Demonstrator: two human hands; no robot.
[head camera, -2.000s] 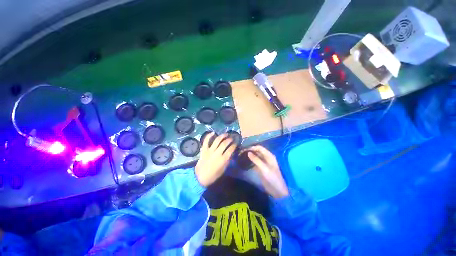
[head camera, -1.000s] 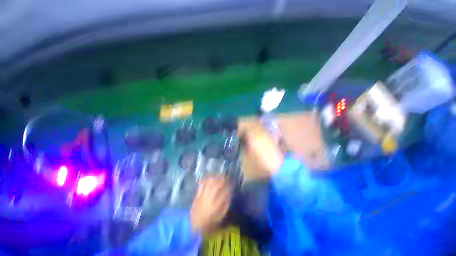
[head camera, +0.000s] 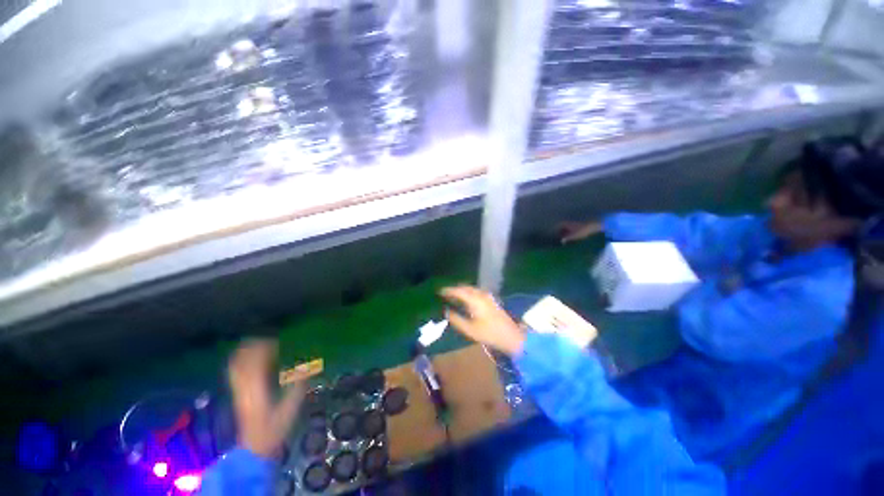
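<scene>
Several round black parts (head camera: 344, 425) lie in rows on the green bench, and one black part (head camera: 394, 400) lies at the left edge of the tan cardboard sheet (head camera: 477, 389). The glue syringe (head camera: 428, 376) rests on the cardboard. My left hand (head camera: 262, 399) is blurred, raised over the left side of the rows with thumb and fingers apart, and looks empty. My right hand (head camera: 482, 318) is stretched out above the back of the cardboard, right of the white tissue (head camera: 432, 331), fingers apart and empty.
A pink-purple lamp glow (head camera: 184, 480) is at lower left by a red-orange frame. A yellow block (head camera: 301, 370) sits behind the parts. A carton (head camera: 559, 321) and white box (head camera: 647, 276) stand right. Another person reaches in there. A post and glittering shelf stand above.
The view has tilted up, bringing in the shelf and another person. My hands have left the front row and spread apart. A black part now lies on the cardboard's left edge.
</scene>
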